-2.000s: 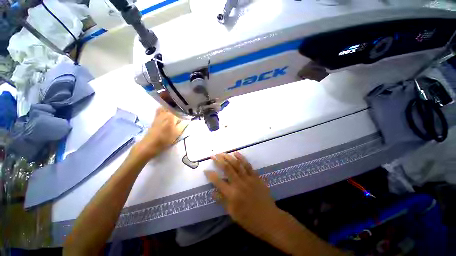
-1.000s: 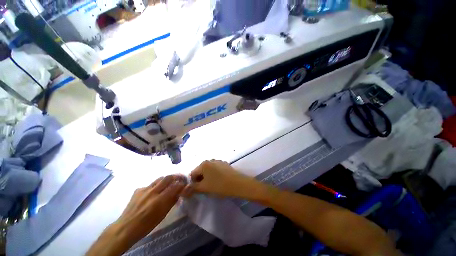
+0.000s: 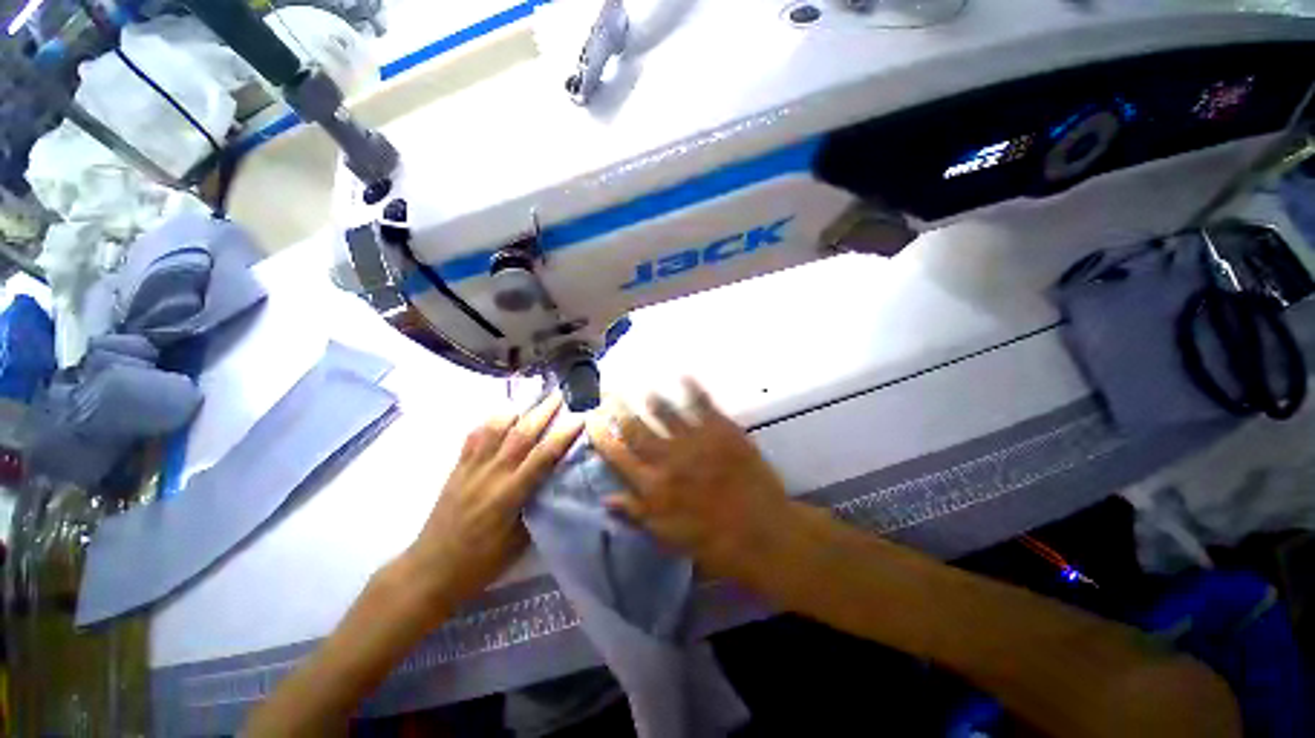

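Note:
A blue-grey fabric strip (image 3: 620, 562) runs from just below the presser foot (image 3: 580, 381) down over the table's front edge. My left hand (image 3: 498, 483) lies on its left side, fingertips near the foot. My right hand (image 3: 692, 476) lies on its right side, fingers spread and slightly blurred. Both hands press the strip against the bed of the white JACK sewing machine (image 3: 707, 188). The fabric's end at the needle is hidden by fingers and glare. A stack of similar strips (image 3: 238, 483) lies flat to the left.
Bundled blue-grey pieces (image 3: 159, 317) lie at the far left, with crumpled white fabric (image 3: 116, 159) behind. Black-handled scissors (image 3: 1240, 353) lie on a grey cloth (image 3: 1125, 339) at right. A measuring tape strip (image 3: 981, 469) runs along the front edge. A dark arm (image 3: 274, 58) stands above the machine's left end.
The strip, held at the front edge a second ago, is now up by the presser foot. Both hands have moved up to the foot and flattened on it. The camera view has shifted.

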